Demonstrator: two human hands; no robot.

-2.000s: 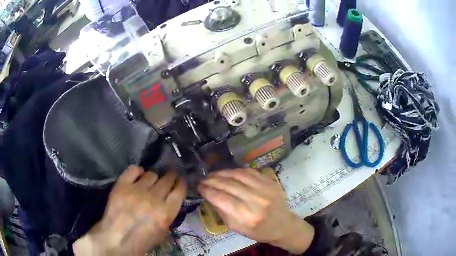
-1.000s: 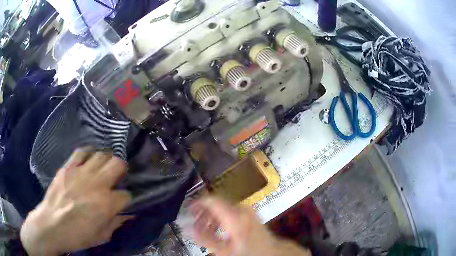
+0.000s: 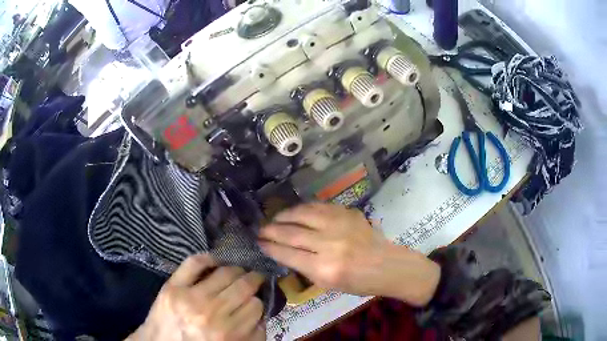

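The grey striped piece point(image 3: 150, 210) lies left of the needle area as an open curved shape with a pale stitched rim. The navy garment point(image 3: 66, 246) spreads beneath and left of it. My left hand point(image 3: 209, 300) pinches the grey fabric near its lower right corner. My right hand point(image 3: 326, 250) lies on the fabric's right edge in front of the presser foot area point(image 3: 229, 193), fingers together and pointing left. The fingertips of both hands are close together. What lies under the right fingers is hidden.
The overlock machine point(image 3: 266, 73) fills the upper middle. Blue scissors point(image 3: 479, 163) lie to its right, with dark-handled scissors point(image 3: 466, 56) behind. A tangled fabric strip bundle point(image 3: 536, 100) and a dark thread cone point(image 3: 445, 23) stand further right. The yellow frame point(image 3: 296, 291) is partly covered.
Since one second ago, my right hand has moved up from the table edge onto the fabric before the machine. My left hand has moved right and down, and the striped piece has shifted and folded.
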